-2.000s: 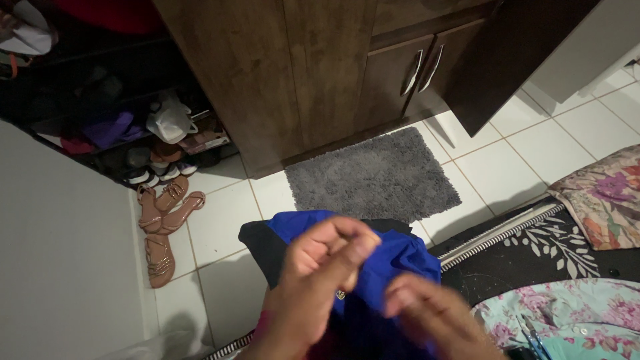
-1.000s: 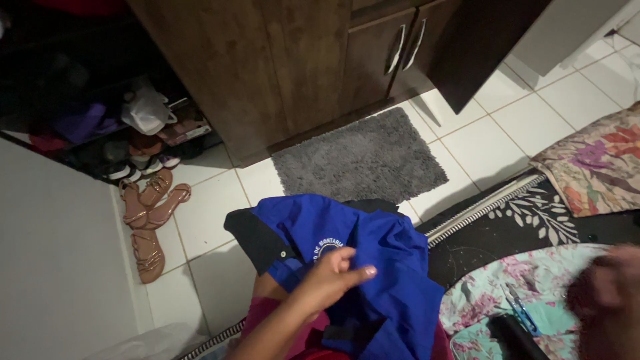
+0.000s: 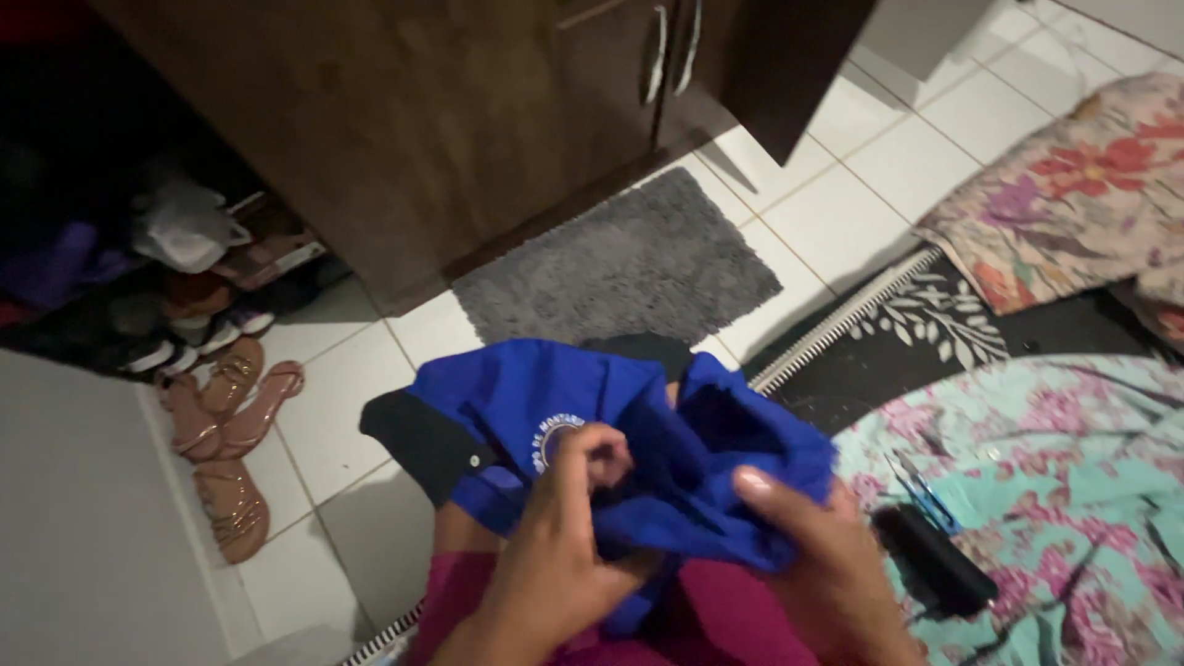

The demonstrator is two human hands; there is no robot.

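Observation:
A blue polo-style garment [image 3: 555, 379] with a dark collar [image 3: 416, 439], a small button and a round printed emblem lies bunched over my lap, above magenta clothing [image 3: 731, 615]. My left hand [image 3: 564, 527] is on the cloth beside the emblem, its fingers curled and a fold of fabric between them and the thumb. On the right, my right hand [image 3: 819, 541] grips the bunched blue fabric, thumb on top and fingers hidden behind. To the right of that hand, a black cylindrical object [image 3: 934, 560] and small blue-handled snips [image 3: 925, 495] lie on floral mint cloth [image 3: 1064, 462].
A grey shaggy mat [image 3: 620, 259] lies on white floor tiles before a dark wooden cabinet [image 3: 398, 120]. Brown sandals [image 3: 231, 509] and a shoe rack [image 3: 120, 314] stand at left. Floral beige fabric [image 3: 1101, 176] rests on a black patterned surface [image 3: 925, 324] at right.
My right hand has come from over the mint cloth at the right onto the blue garment and now grips it. The fabric is more bunched between my hands than one second ago.

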